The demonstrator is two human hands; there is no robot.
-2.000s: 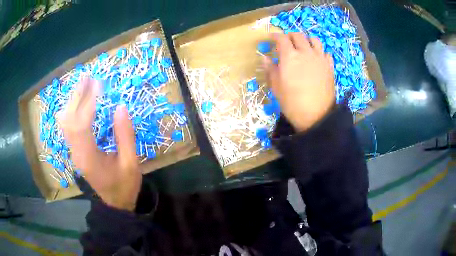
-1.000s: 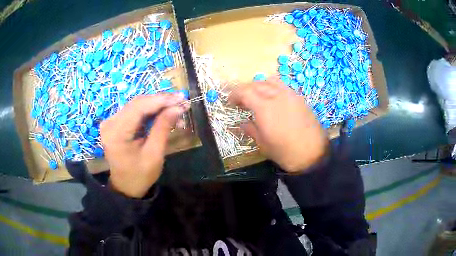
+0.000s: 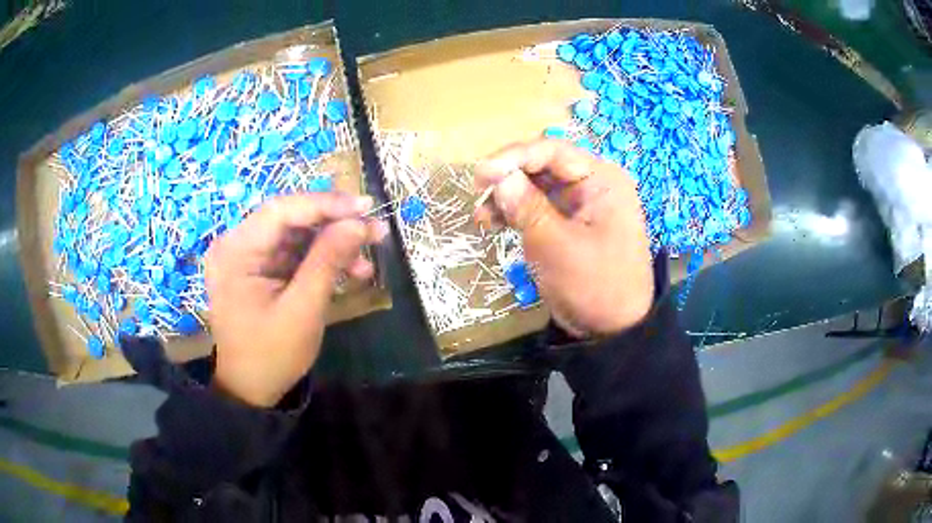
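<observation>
My left hand (image 3: 291,276) pinches thin leads between thumb and forefinger over the right edge of the left cardboard tray (image 3: 41,276). A blue disc (image 3: 413,210) is at the far end of these leads, over the left edge of the right cardboard tray (image 3: 480,77). My right hand (image 3: 572,230) pinches a whitish sleeve (image 3: 484,195) between thumb and fingertips above the right tray, a little right of the disc and apart from it. Whitish sleeves (image 3: 439,276) lie piled in the near-left part of that tray. Blue discs (image 3: 659,123) are heaped at its right.
The left tray holds many blue discs with whitish legs (image 3: 184,163). Two or more blue discs (image 3: 523,281) lie beside my right hand. A blue coiled cord (image 3: 688,281) hangs at the right tray's near edge. Crumpled whitish plastic (image 3: 891,194) is at the far right.
My right hand has lifted slightly from the sleeve pile, and a sleeve now shows in its fingertips. My left hand still holds the disc's leads. The view has shifted slightly.
</observation>
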